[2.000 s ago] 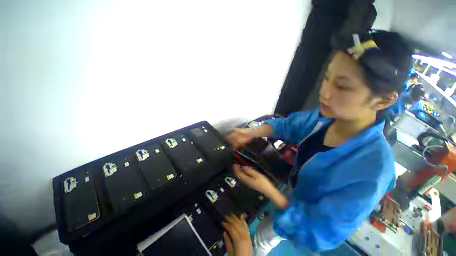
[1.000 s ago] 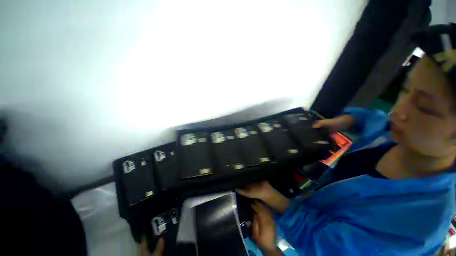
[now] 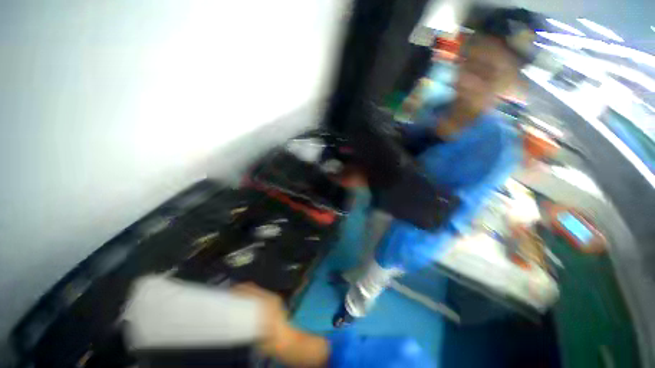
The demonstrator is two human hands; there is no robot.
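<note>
The view is heavily blurred. My right hand (image 3: 276, 327) reaches in from the bottom, its fingers closed on the right end of a large white sheet (image 3: 194, 313). A dark area lies directly under the sheet; I cannot tell if it is part of it. Beneath and beyond are black foam trays (image 3: 161, 255) with phone assemblies whose pale parts show as smears, such as the pale board area of one phone (image 3: 240, 256). My left hand is not in view.
A red parts tray (image 3: 294, 203) with black contents stands past the foam trays. A person in blue (image 3: 467, 162) holds a black tray-like block (image 3: 406, 180) to the right of it. Blue floor (image 3: 334, 269), a white wall and machines surround them.
The other person has moved back from the bench with a black block, and the red tray is uncovered. The white sheet is now in my right hand; my left hand has left the view.
</note>
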